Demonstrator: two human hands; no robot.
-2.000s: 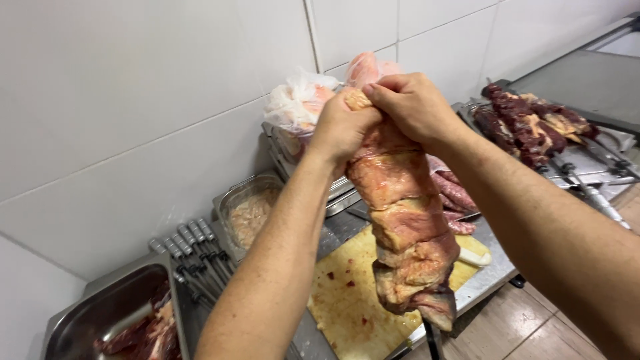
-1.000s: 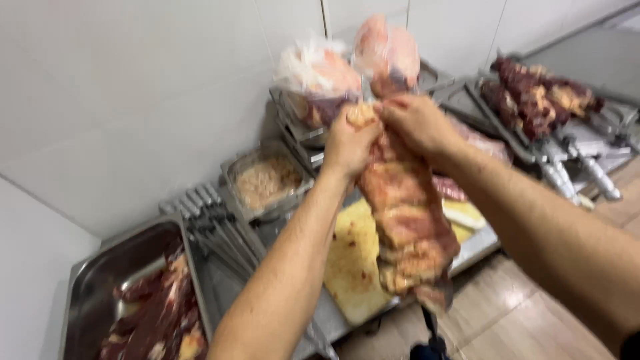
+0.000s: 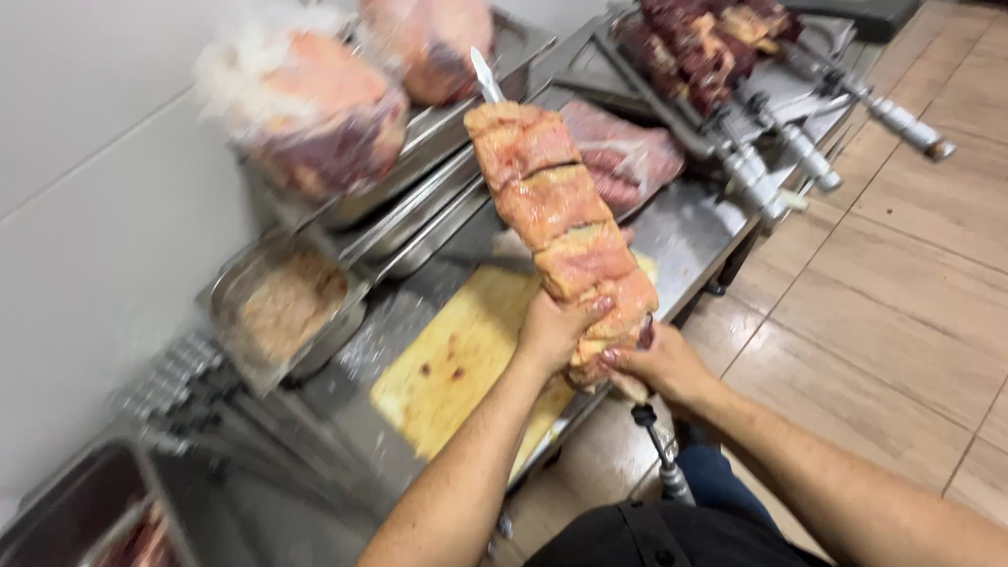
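Observation:
Several thick pieces of raw meat [image 3: 563, 205], packed end to end, are threaded on a metal skewer [image 3: 485, 75] whose pointed tip sticks out past the top piece. My left hand [image 3: 559, 327] grips the lower pieces from the left side. On the right, my right hand [image 3: 657, 366] is closed around the lowest piece, just above the skewer's black collar. Below the collar, the shaft runs down to a metal handle [image 3: 675, 480] near my dark apron. A stained yellow cutting board [image 3: 449, 358] lies on the steel table beneath the meat and my left forearm.
Bagged meat [image 3: 315, 118] rests on stacked steel trays [image 3: 425, 209] at the back. Left of the board are a steel container of pale seasoning or paste [image 3: 287, 307], bare skewers [image 3: 268, 433] and a meat tub [image 3: 142, 472]. Packaged sausages [image 3: 618, 157] and skewered dark meat [image 3: 701, 47] lie right.
Both hands have moved from the top end of the skewered meat down to its lower end. The skewer's tip now shows above the meat. The view has shifted right.

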